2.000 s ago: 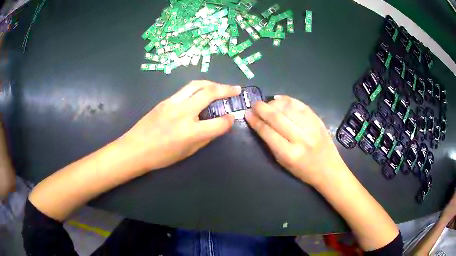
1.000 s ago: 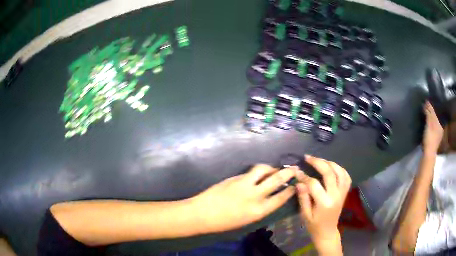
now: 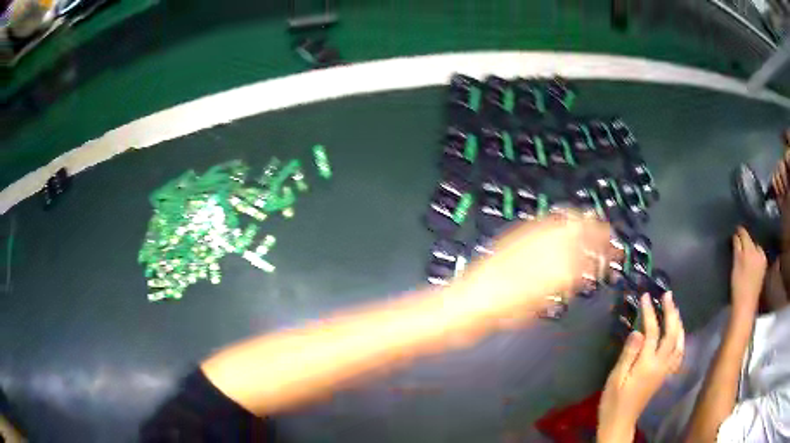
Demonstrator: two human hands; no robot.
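Note:
Black housings with green boards (image 3: 453,205) lie in close rows right of centre. My left hand (image 3: 576,247) reaches across from the lower left over the front rows; it is blurred, covers some housings, and its grip is hidden. My right hand (image 3: 645,355) is at the lower right, palm up to the rows, fingers apart. Its fingertips are at the housings at the rows' near right end (image 3: 660,282), and no part shows clearly in its grasp. A heap of green circuit boards (image 3: 195,229) lies on the dark green table at the left.
One board (image 3: 321,162) lies apart from the heap. A small black housing (image 3: 57,187) lies far left by the white strip (image 3: 260,97). Black pieces (image 3: 319,52) lie beyond the strip. At the right edge, another person's hand (image 3: 748,266) is near a dark oval part (image 3: 752,191).
The view has swung right and upward. Both hands, earlier together around one black housing in front of me, are now apart at the near right end of the rows.

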